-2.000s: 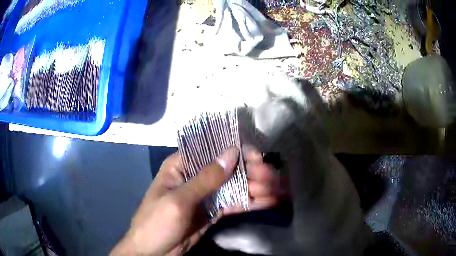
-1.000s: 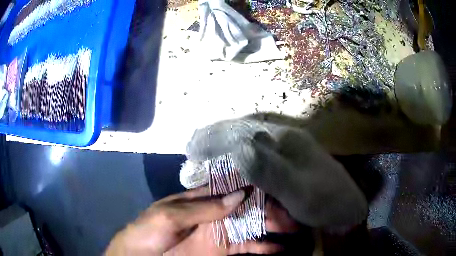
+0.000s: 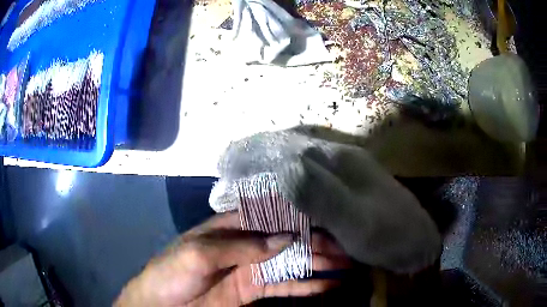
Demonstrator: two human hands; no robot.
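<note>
My left hand is bare and shut on a fanned bundle of thin sticks, thumb across the front and fingers behind. The sticks are red-brown in the middle with white ends, roughly upright, just off the bench's near edge. My right hand, in a thick pale grey knit glove, closes around the top and right side of the same bundle. Its fingertips behind the sticks are partly hidden.
A blue tray with rows of brown-and-white sticks is at left. A crumpled white cloth lies on the pale bench. Multicoloured residue covers the far right, beside a translucent bowl and an orange handle.
My gloved hand has come from the right and above the bundle onto its top and side. Both hands and the sticks have moved lower; over the last second they shifted only slightly.
</note>
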